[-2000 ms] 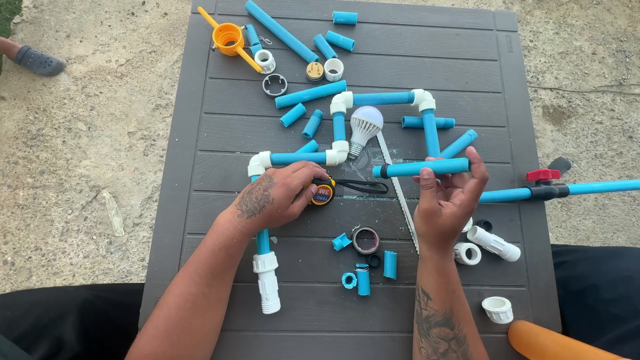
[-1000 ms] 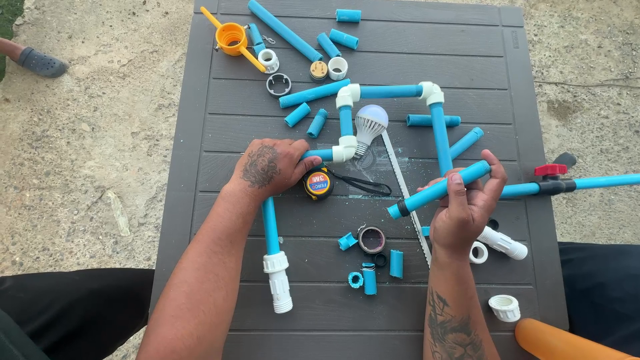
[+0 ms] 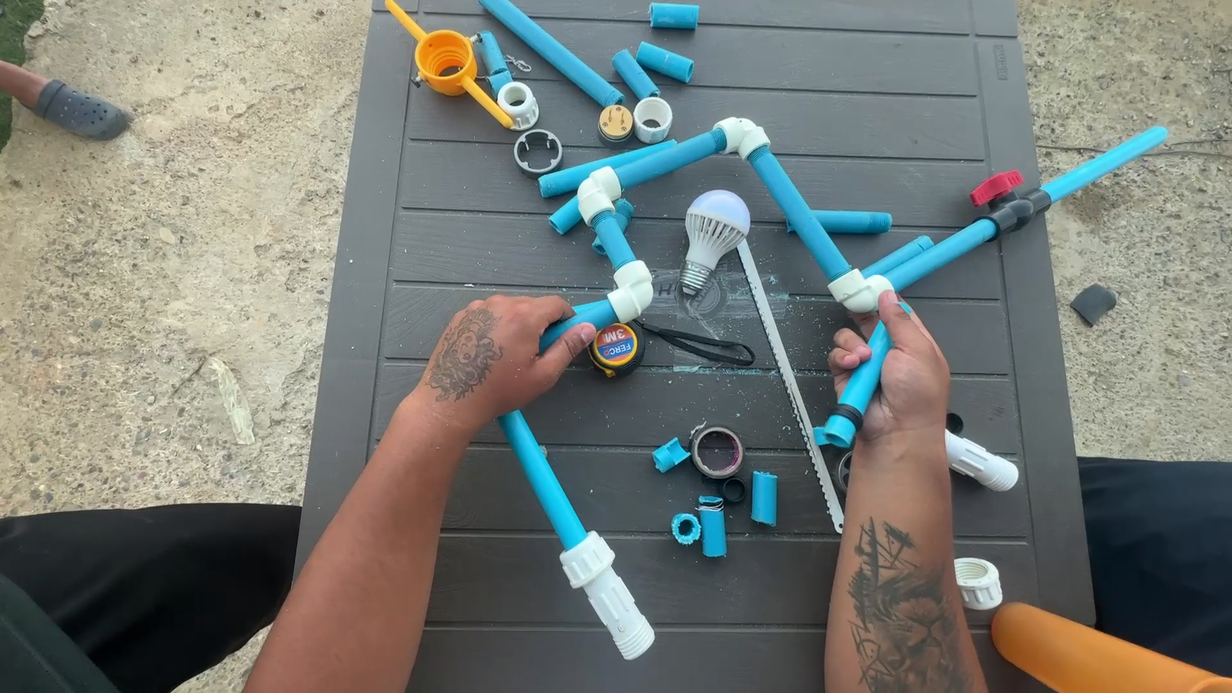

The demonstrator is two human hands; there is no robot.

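Observation:
My left hand (image 3: 505, 356) grips a horizontal blue PVC pipe of a zigzag pipe assembly (image 3: 669, 161) joined by white elbow fittings (image 3: 632, 291). From the left side a pipe runs down to a white threaded fitting (image 3: 606, 597). In my right hand (image 3: 897, 371) is a short blue pipe (image 3: 864, 380) with a black ring near its lower end; its top meets the white elbow (image 3: 859, 290) at the assembly's right corner. A blue pipe with a red-handled valve (image 3: 1006, 202) extends up and right from there. An LED bulb (image 3: 714, 236) lies between the arms of the assembly.
On the brown slatted table (image 3: 481, 597) lie a tape measure (image 3: 616, 348), a saw blade (image 3: 789, 385), blue pipe offcuts (image 3: 763, 498), a black ring (image 3: 717, 451), an orange two-handled tool (image 3: 446, 63) and a white fitting (image 3: 978, 583). An orange pipe (image 3: 1097, 650) sits lower right. Another person's foot (image 3: 82, 108) shows upper left.
The short pipe in my right hand has swung from pointing up and right to lying under the right corner elbow. The assembly's right arm and the valve pipe have tilted. My left hand still holds the assembly.

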